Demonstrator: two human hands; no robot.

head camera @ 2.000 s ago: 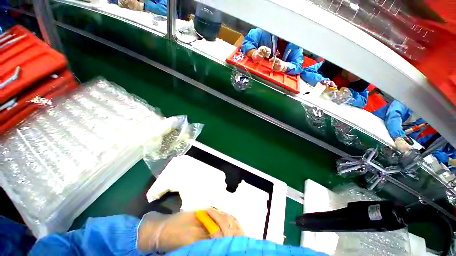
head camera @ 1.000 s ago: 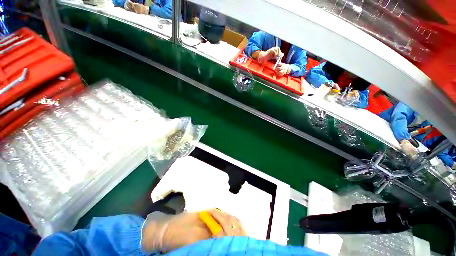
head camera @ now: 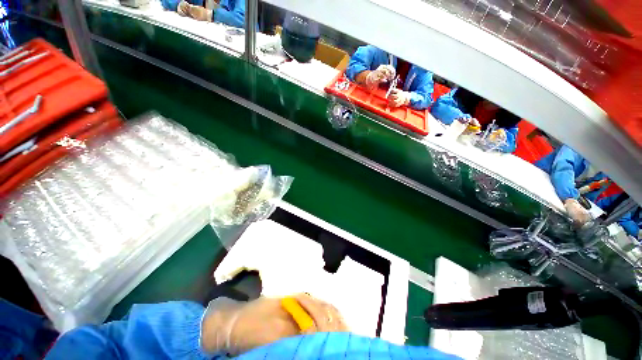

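Observation:
My left hand (head camera: 264,325), in a thin pale glove, is closed around a yellow piece (head camera: 298,313) at the bottom centre. The piece shows between thumb and fingers; its lower end is hidden. The hand lies over the near edge of a white notched fixture block (head camera: 285,247), which sits on a black base inside a white frame (head camera: 398,295). A blue sleeve (head camera: 338,348) crosses the bottom edge in front of the hand and hides part of it. My right hand is not in view.
Stacked clear blister trays (head camera: 112,204) and red trays (head camera: 49,98) stand left. A small-parts bag (head camera: 246,200) touches the frame's far left corner. A black screwdriver (head camera: 503,308) hangs right over pale sheets. Other workers' hands (head camera: 398,97) are across the green line.
The whole view has shifted slightly, so things sit a little further right and lower. My left hand keeps its hold on the yellow piece in the same place.

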